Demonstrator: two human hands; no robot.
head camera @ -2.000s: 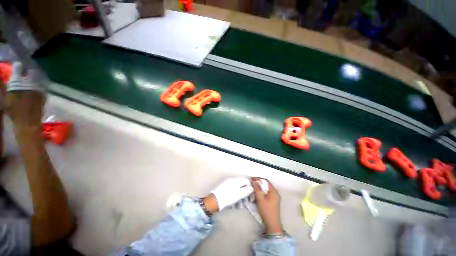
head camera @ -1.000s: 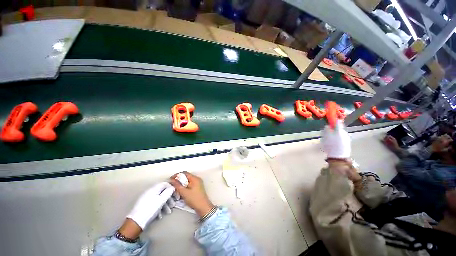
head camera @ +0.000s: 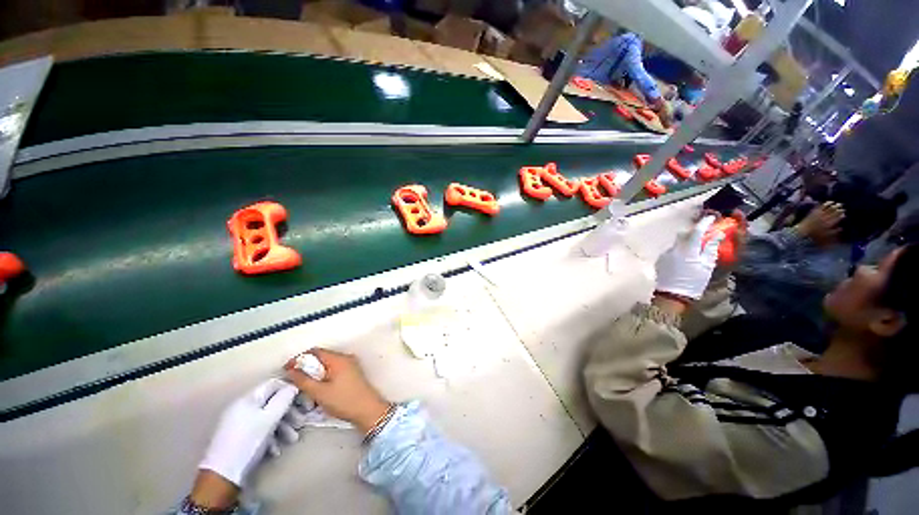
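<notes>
My left hand (head camera: 247, 431) wears a white knit glove and lies low on the pale bench, its fingers touching my right hand. My right hand (head camera: 341, 390) is bare and is closed on a small crumpled white cloth (head camera: 310, 366) that shows at its fingertips. More white material hangs below the fingers. Whether my left hand grips any of it is hidden by the touching fingers. No orange shell is in my hands.
Orange controller shells (head camera: 259, 238) lie along the green conveyor belt (head camera: 333, 216). A clear bottle (head camera: 431, 288) and yellow paper (head camera: 421, 332) are on the bench (head camera: 514, 302). At right, a seated person's gloved hand (head camera: 689, 264) holds an orange shell. A metal post (head camera: 556, 80) stands behind.
The view has swung right, so the belt, shells and bottle appear further left. The neighbour at right has drawn a shell from over the belt towards the body. My hands stay together on the cloth.
</notes>
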